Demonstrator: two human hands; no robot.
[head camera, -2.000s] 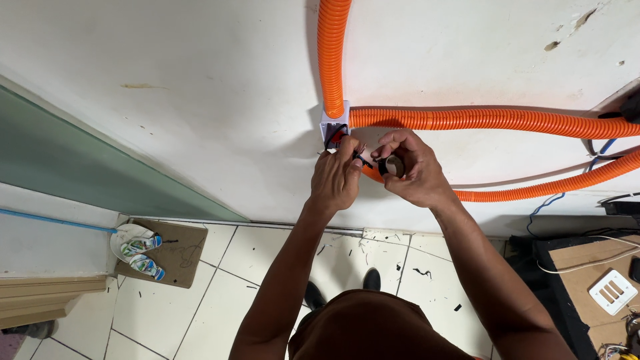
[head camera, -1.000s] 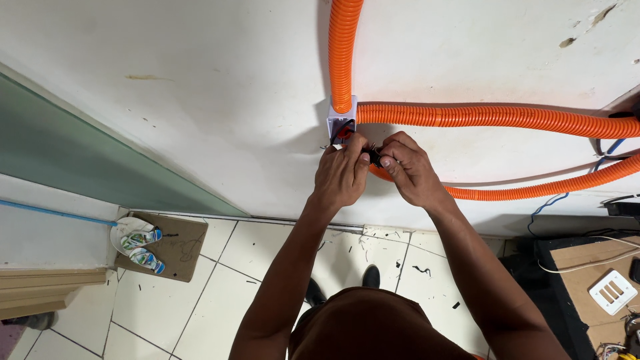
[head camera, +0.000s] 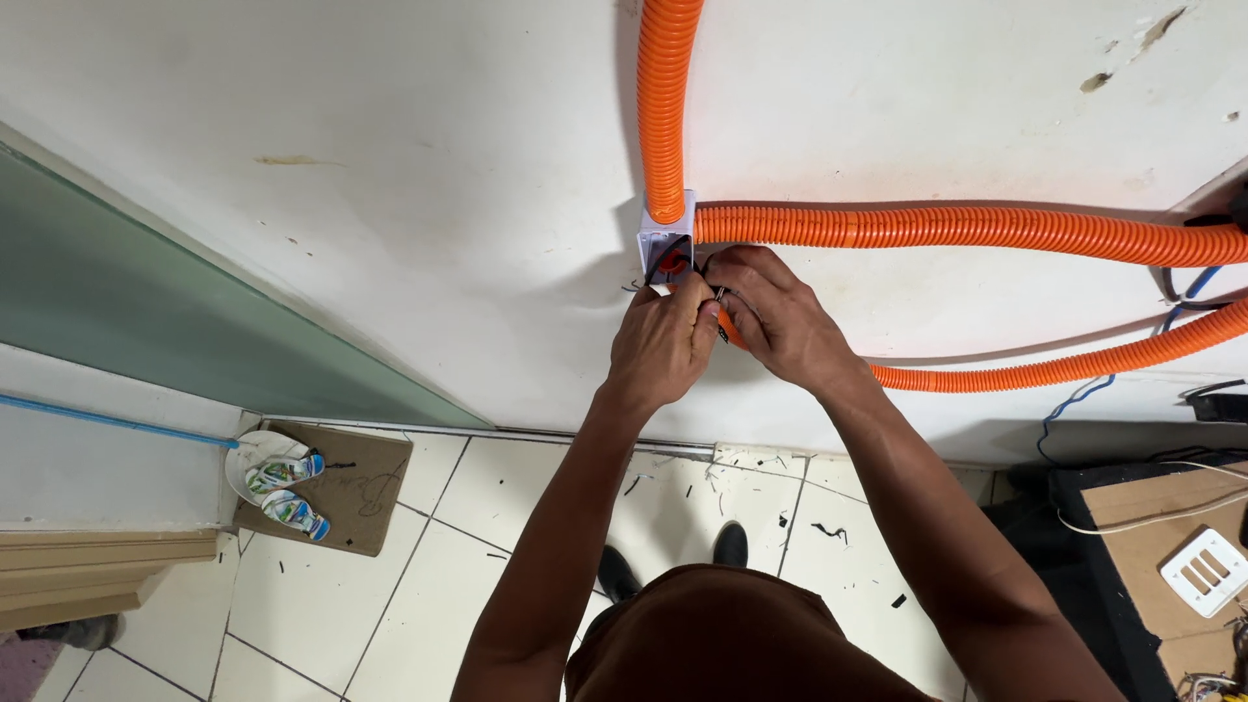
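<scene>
A white plastic electrical box (head camera: 647, 240) is on the wall, its front uncovered, with black wires (head camera: 680, 255) and something red inside. Orange corrugated conduit (head camera: 667, 117) enters it from above, and another orange conduit (head camera: 877, 226) runs off to the right. Just below the box, my left hand (head camera: 665, 341) pinches dark wire between thumb and fingers. My right hand (head camera: 780, 317) is close against it, its fingertips on a dark wire end or piece of black tape; which of these cannot be made out. A lower orange conduit (head camera: 1053, 370) passes behind my hands.
A bench at the right holds a cardboard sheet (head camera: 1121, 502) and a white slotted cover plate (head camera: 1204, 572). Blue wire (head camera: 1072, 395) hangs beside it. Flip-flops (head camera: 283, 471) lie on a brown mat (head camera: 375, 478) at the left. Black scraps litter the tiled floor (head camera: 741, 507).
A round, ring-like roll showed at my right hand two seconds ago and is not visible now. My hands have come closer together and stay just below the box.
</scene>
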